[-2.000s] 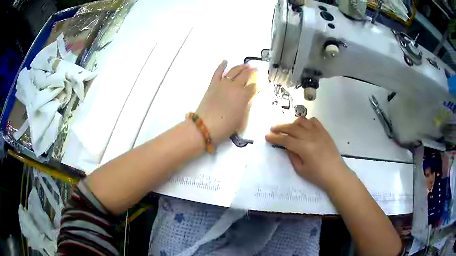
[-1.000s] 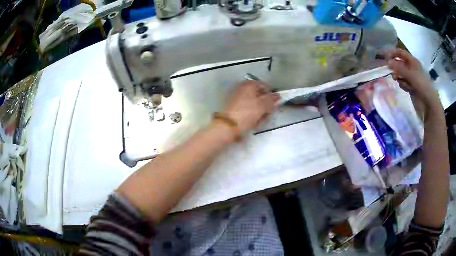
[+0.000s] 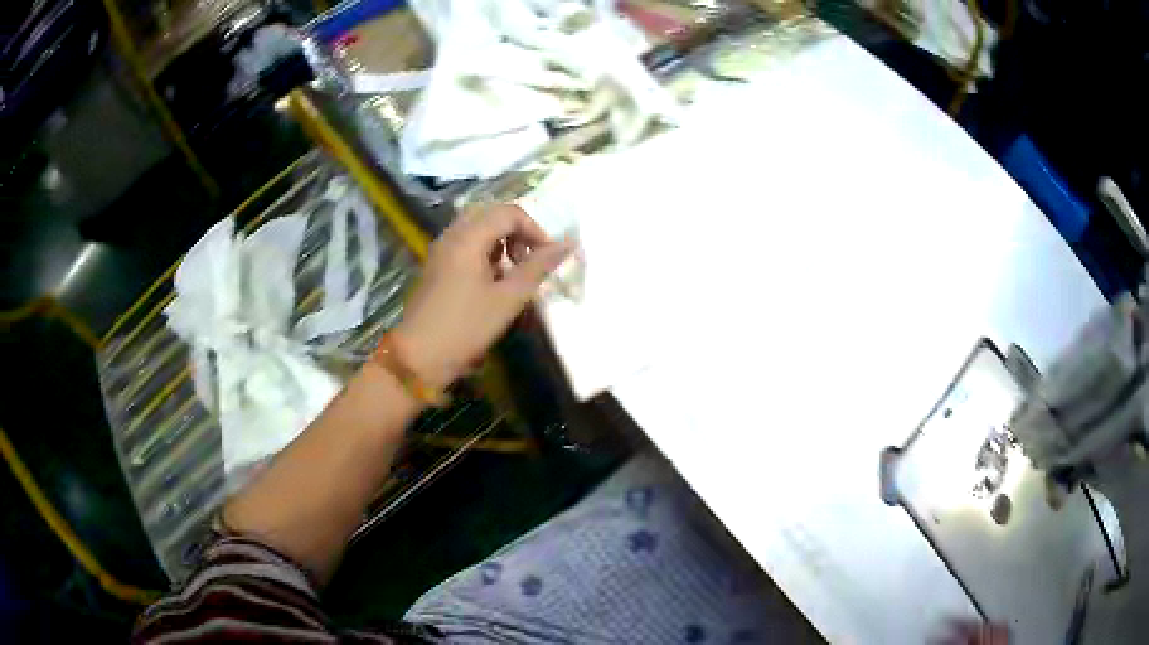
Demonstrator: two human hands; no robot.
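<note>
My left hand [image 3: 485, 284], with an orange bracelet, is at the left edge of the white table [image 3: 806, 252]. Its thumb and fingers are curled together over white material at the edge; glare and blur hide whether they grip it. White fabric panels cannot be told from the bright tabletop. My right hand [image 3: 977, 633] shows only as blurred fingertips at the bottom edge, near the machine bed plate [image 3: 939, 485]. The sewing machine head [image 3: 1090, 391] is blurred at the right.
A heap of white pieces [image 3: 504, 88] lies in the blue-edged tray at the top. A knotted white bundle [image 3: 258, 347] lies in the yellow-framed rack [image 3: 365, 176] at the left. Dark scissors [image 3: 1080, 607] lie on the bed. The patterned apron [image 3: 592, 567] is below.
The view has swung left. My left hand has moved from the machine bed to the table's left edge. My right hand has left the strip at the right and is mostly out of view.
</note>
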